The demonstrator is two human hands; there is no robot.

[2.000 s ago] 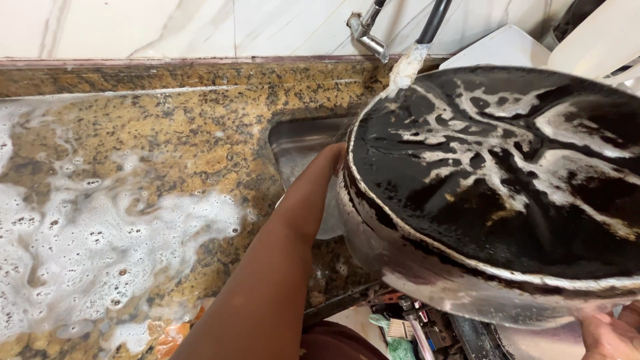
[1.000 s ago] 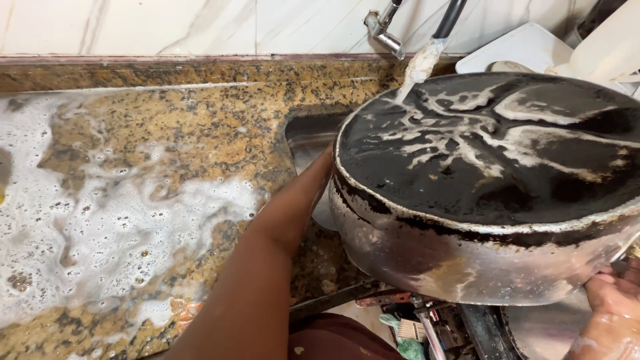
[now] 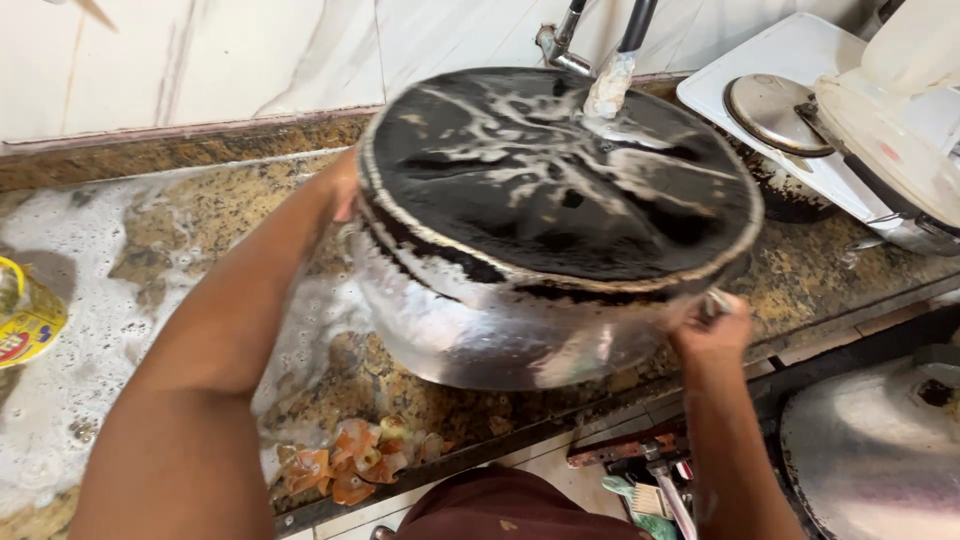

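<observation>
A large aluminum pot [image 3: 480,322] is upside down over the counter, its blackened base facing up and wet with streaks of water. My right hand [image 3: 712,330] grips a metal handle on the pot's right side. On the far left side my left hand [image 3: 346,187] holds the pot, its fingers mostly hidden behind the wall. From the black faucet hose [image 3: 639,26], a spout end wrapped in whitish material [image 3: 611,84] hangs over the base, and water meets the metal below it.
Suds cover the granite counter [image 3: 217,202] at left, with a yellow tub [image 3: 30,311] there. Onion skins [image 3: 360,457] lie at the front edge. A white tray [image 3: 750,52] with lids stands back right. Another large metal pot [image 3: 877,450] is lower right; tools [image 3: 660,480] lie below.
Both hands have brought the pot leftward over the counter, and it now covers the sink basin seen earlier. The view has shifted, showing more of the right side.
</observation>
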